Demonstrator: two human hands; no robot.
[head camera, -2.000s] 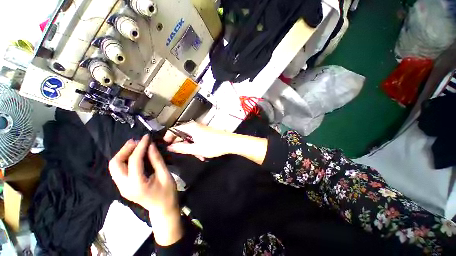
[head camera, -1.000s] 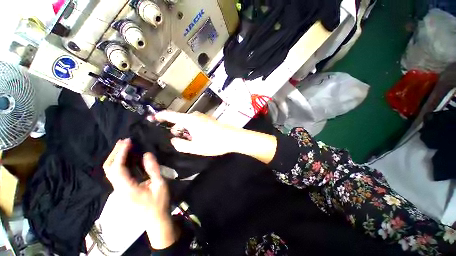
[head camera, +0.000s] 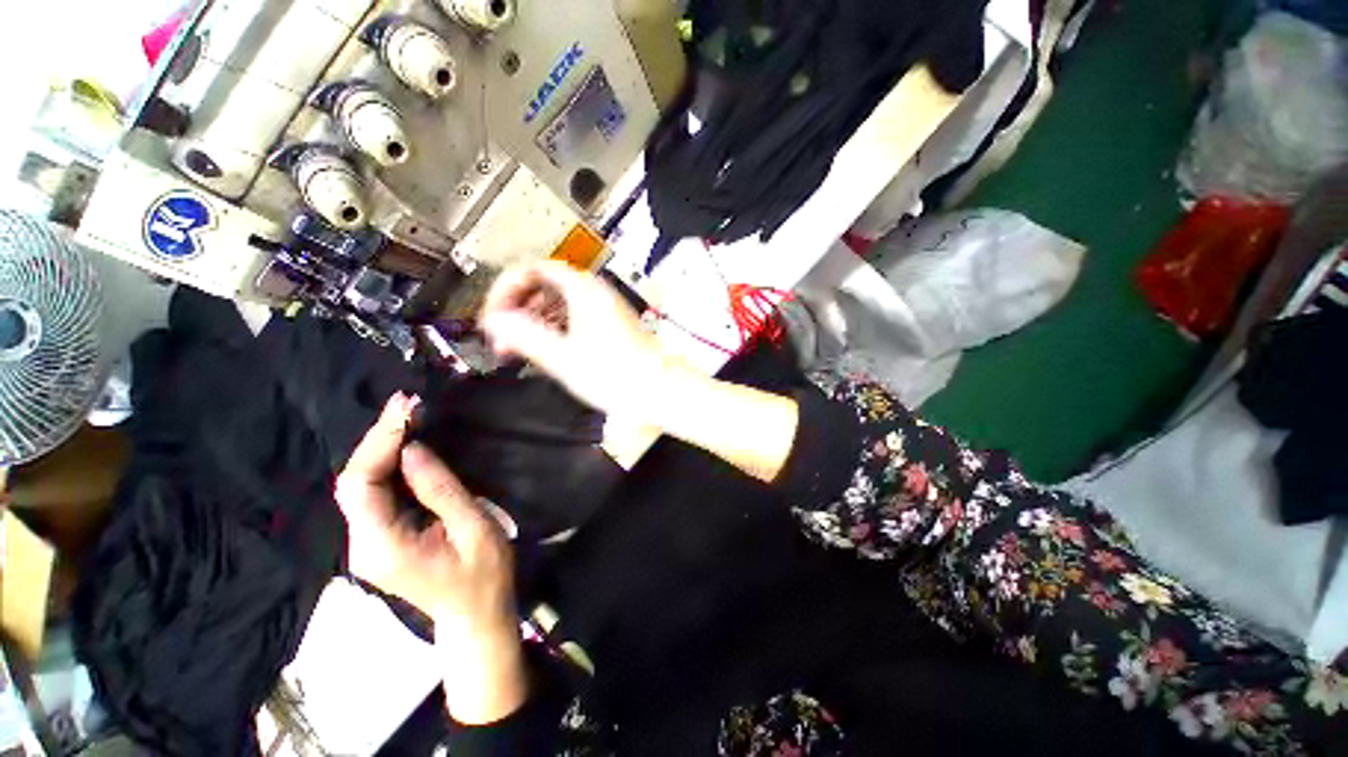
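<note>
The black garment piece lies below the overlock machine, close to the presser foot area. My left hand is at the cloth's left part, index finger and thumb bent towards each other; whether cloth is pinched between them is unclear. My right hand is raised in front of the machine, right of the presser foot, and blurred. Its fingers are curled around a small dark tool, which looks like the thread snips, mostly hidden by the fingers.
Heaped black cloth and a pale fan are at left. Black strips lie right of the machine head. Red threads hang at the table edge. A white bag and red bag are at right.
My right hand has lifted from the cloth beside the presser foot up towards the machine front. My left fingers were spread a second ago and are now closer together. The camera view has shifted slightly.
</note>
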